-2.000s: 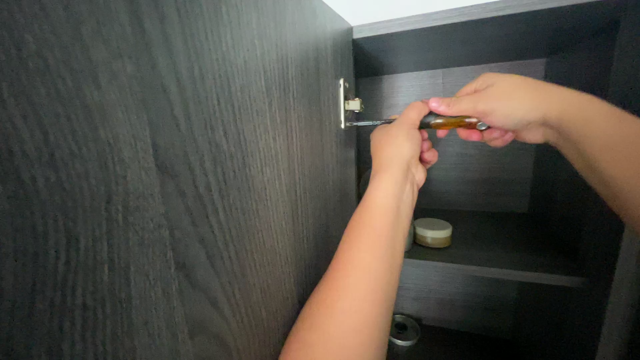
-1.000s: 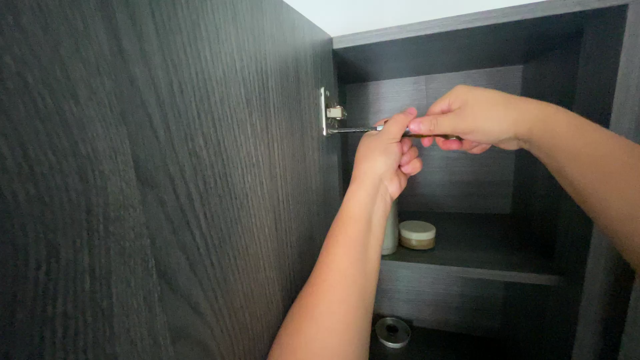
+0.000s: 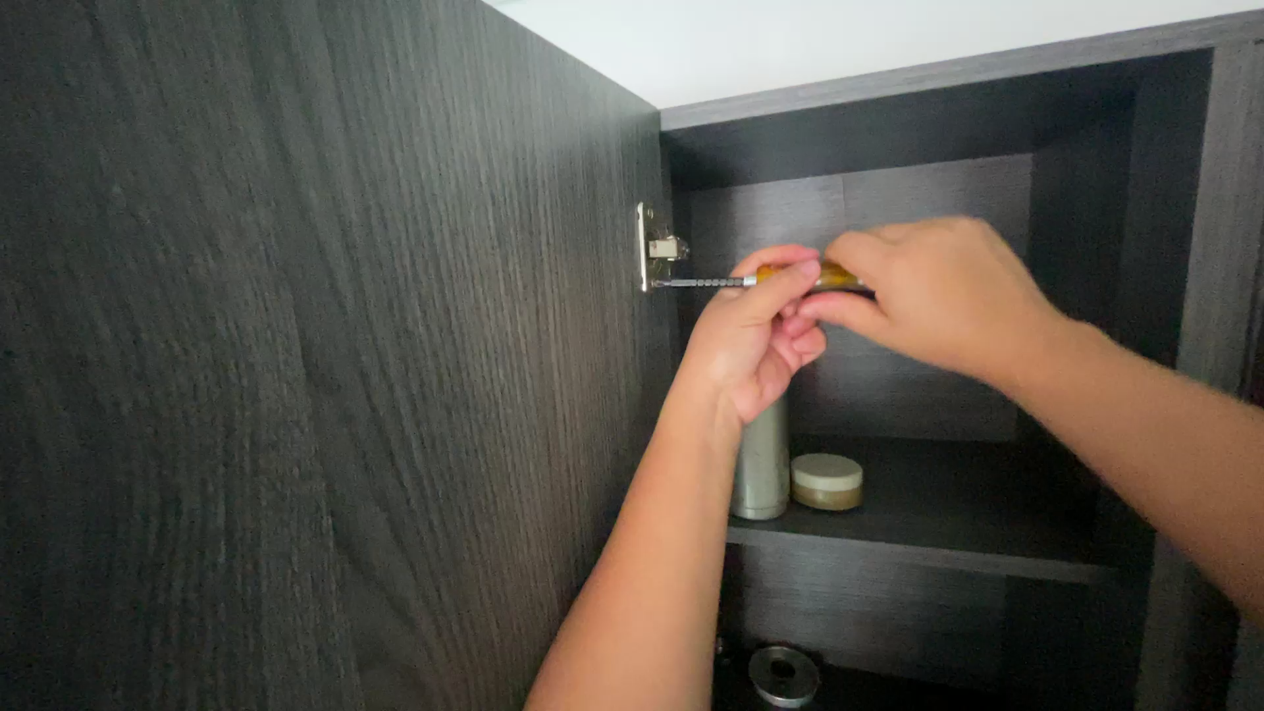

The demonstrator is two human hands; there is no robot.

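A screwdriver (image 3: 706,282) with a patterned metal shaft and an amber handle lies level across the cabinet opening. Its tip is at the lower end of the metal hinge (image 3: 662,247) on the dark wood-grain cabinet door (image 3: 395,346). My left hand (image 3: 755,341) holds the front of the handle between thumb and fingers. Farther right, my right hand (image 3: 928,291) grips the rear of the handle from above, hiding part of it. The screw head under the tip is too small to make out.
On the cabinet shelf (image 3: 948,553) stand a grey-green cylindrical container (image 3: 762,469), partly behind my left wrist, and a lidded round jar (image 3: 828,482). A round metal object with a central hole (image 3: 784,676) lies below. The cabinet's side panel (image 3: 1175,395) rises at the right.
My right hand has turned on the handle, its back now more toward me. The screwdriver tip remains at the hinge's lower end. The view has shifted somewhat.
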